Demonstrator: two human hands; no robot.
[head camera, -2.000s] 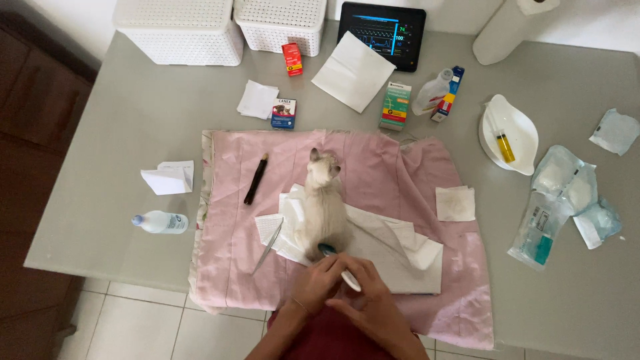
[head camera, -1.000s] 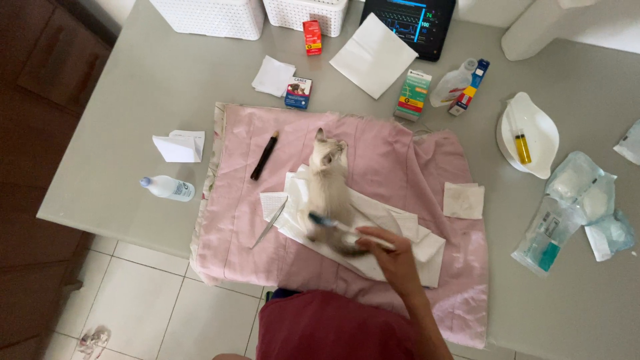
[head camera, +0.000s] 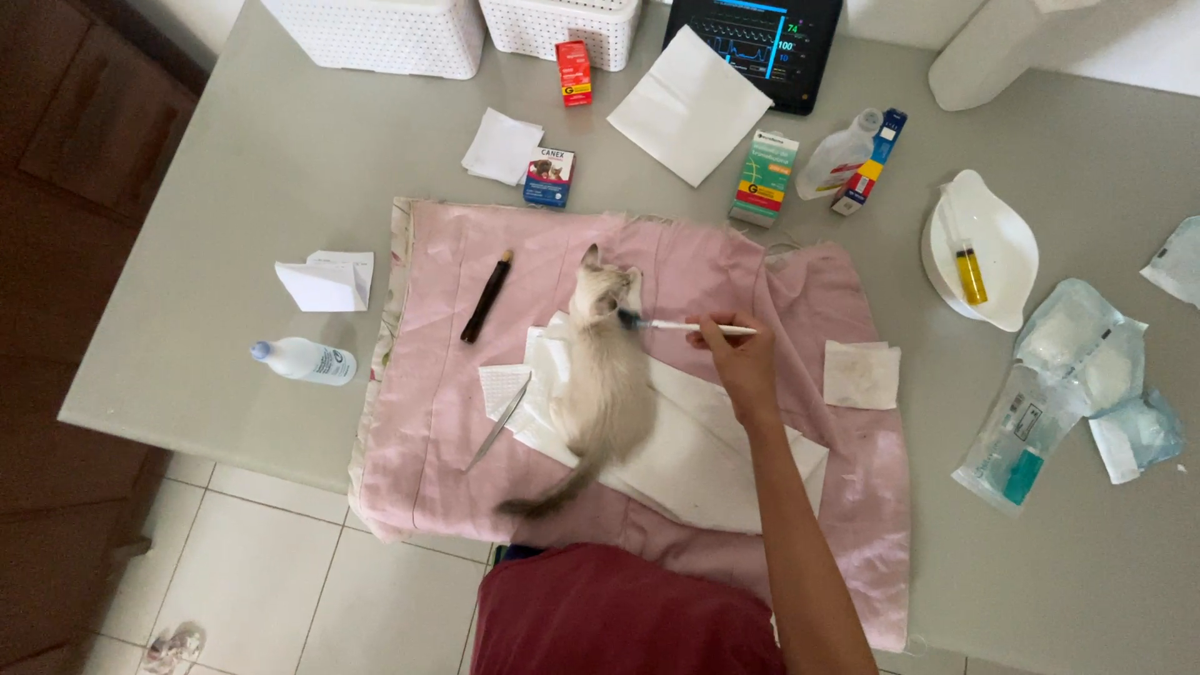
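Note:
My right hand (head camera: 739, 361) grips the white handle of a small dark-bristled brush (head camera: 675, 325). The bristles are at the head of a cream kitten (head camera: 607, 384) with a dark tail, which sits on white cloths (head camera: 694, 450) over a pink quilted cloth (head camera: 694, 248). The kitten's face is turned away. My left hand is out of view. To the kitten's left lie metal tweezers (head camera: 498, 424), partly on a small gauze piece (head camera: 503, 386), and a dark pen-like tool (head camera: 487, 296).
Medicine boxes (head camera: 764, 178), a clear bottle (head camera: 838, 155), a monitor (head camera: 753, 47) and white baskets (head camera: 380, 33) stand behind the cloth. Right are a white bowl (head camera: 1003, 239) holding a yellow-filled syringe (head camera: 969, 274) and plastic packets (head camera: 1069, 356). Left stands folded paper (head camera: 328, 281) near a bottle (head camera: 306, 362).
Two seconds ago both hands were together at the brush; my left hand has since left view. My right hand has moved the brush from the kitten's back up to its head.

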